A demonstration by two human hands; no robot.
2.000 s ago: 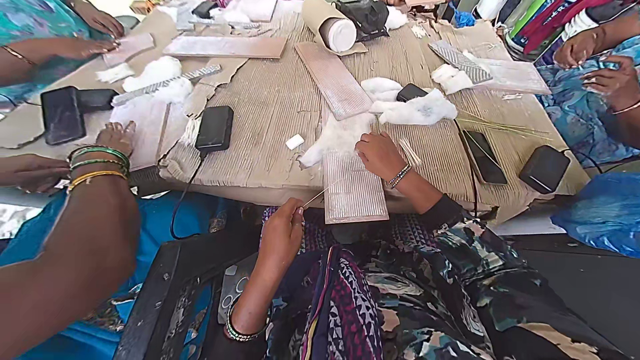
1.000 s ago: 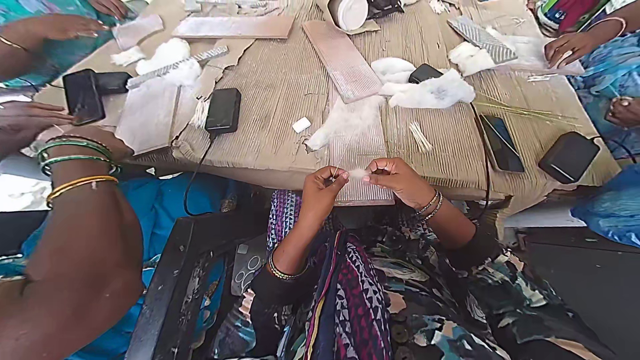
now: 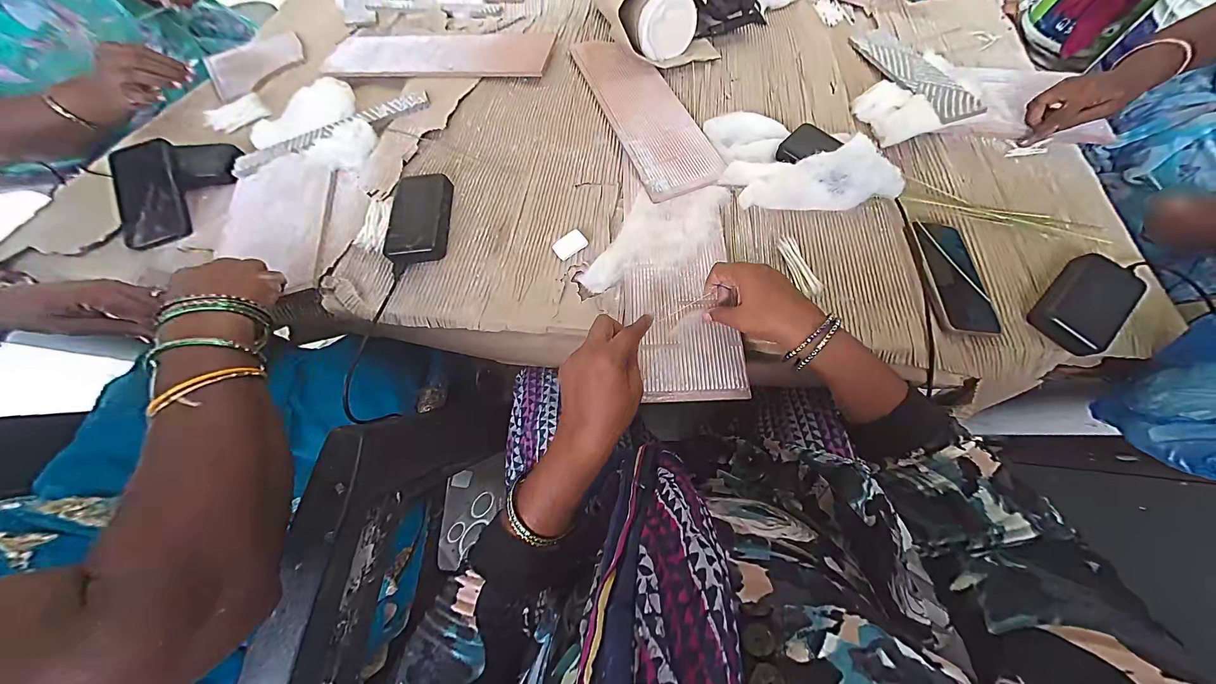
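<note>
Both my hands are over a ribbed board (image 3: 698, 366) at the table's near edge. My left hand (image 3: 603, 366) has thumb and index finger pinched together; whether anything lies between them is too small to tell. My right hand (image 3: 760, 302) is curled at the board's right side, its fingertips on a thin wisp of pale fibre (image 3: 692, 306). A sheet of white cotton wool (image 3: 660, 237) lies on the board's far part, just beyond my hands. A bundle of thin white cotton sticks or wicks (image 3: 800, 266) rests right of my right hand.
Around my hands are a small white block (image 3: 570, 245), another ribbed board (image 3: 651, 123), cotton wool (image 3: 826, 176), a black box with a cable (image 3: 418, 218), a smartphone (image 3: 958, 277) and a second black box (image 3: 1088, 302). Co-workers' hands are at left and right; one braceleted forearm (image 3: 204, 427) reaches in close at left.
My hands, close together holding a fluffy wisp one second ago, are now farther apart over the board. Two seconds ago my left hand was by a thin stick, which I cannot make out now.
</note>
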